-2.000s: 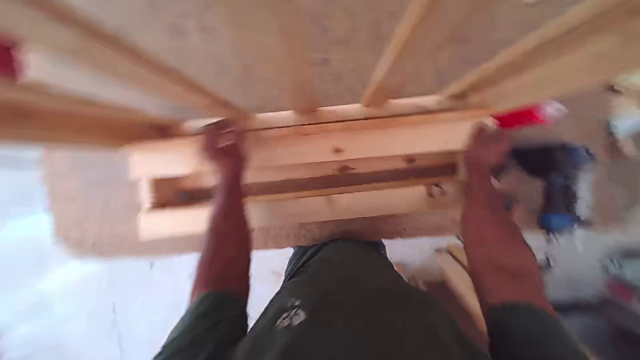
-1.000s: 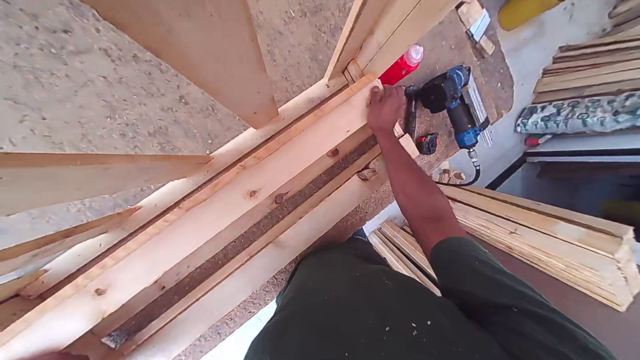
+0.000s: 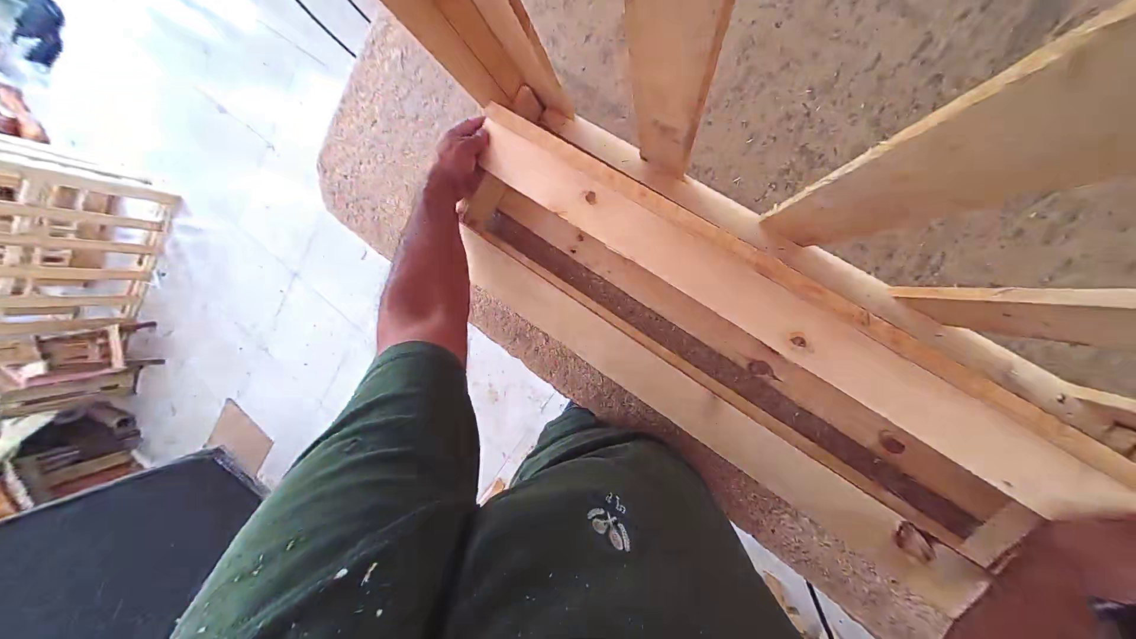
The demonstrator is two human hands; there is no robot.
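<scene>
A long pale wooden frame [image 3: 701, 257] of knotty boards lies on a speckled particle-board worktop [image 3: 373, 133], slanting from upper left to lower right. My left hand [image 3: 459, 160] grips the end of its upper board, the fingers partly hidden behind the wood. My right hand [image 3: 1056, 577] is at the frame's other end in the lower right corner, blurred and cut off by the edge of the view, so its fingers cannot be made out. Several wooden slats [image 3: 679, 80] run away from the far side of the frame.
Slatted wooden pallets [image 3: 80, 240] stand on the pale tiled floor [image 3: 240, 177] at the left, with wood pieces below them. A dark flat panel [image 3: 133, 550] fills the lower left corner. A thin board [image 3: 240, 435] lies beside it. Dark cables [image 3: 328, 31] run at the top.
The view has swung strongly from the frame's right end to its left end. The red bottle and the blue power tool seen a second ago are out of view.
</scene>
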